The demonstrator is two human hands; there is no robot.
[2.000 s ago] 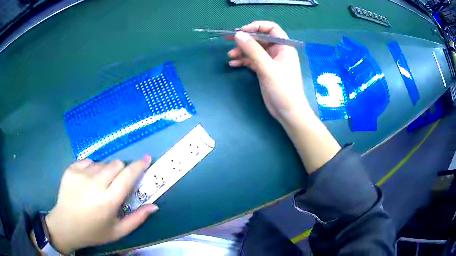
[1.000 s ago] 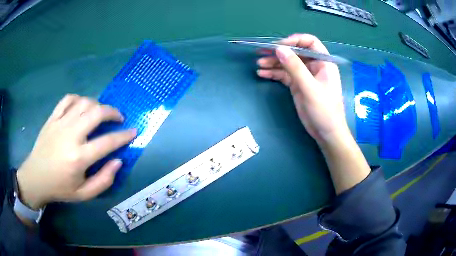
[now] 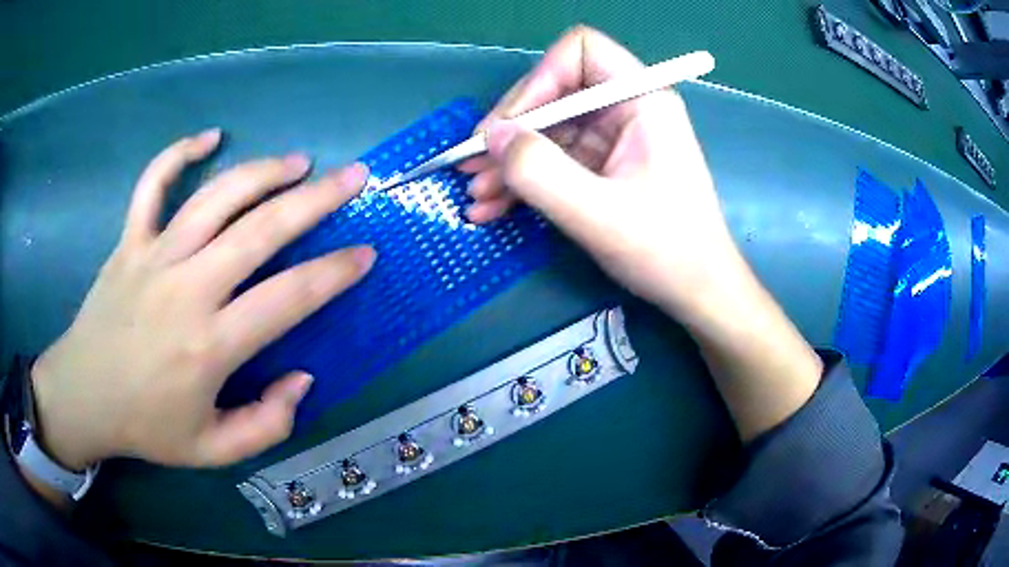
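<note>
My right hand [image 3: 620, 166] holds silver tweezers [image 3: 586, 102] with the tip down at a blue sheet [image 3: 443, 260] with rows of small pale marks. My left hand [image 3: 210, 299] lies spread over the left part of this sheet, fingertips pressing on it and nothing gripped. The tip is close to my left index fingertip; whether it pinches a piece is too small to tell. A long grey strip part [image 3: 443, 426] with several round components with orange-yellow centres lies on the mat just below the sheet, untouched.
Overlapping glossy blue sheets [image 3: 898, 294] and a narrow blue strip [image 3: 977, 288] lie at the right. Another strip part [image 3: 871, 55] and a smaller one [image 3: 976, 155] lie at the far right. The green table's [image 3: 531, 548] curved front edge runs along the bottom.
My left hand has gone from the strip part onto the blue sheet. My right hand has brought the tweezers down and left to the sheet. The sheet is turned and lies nearer the middle of the view.
</note>
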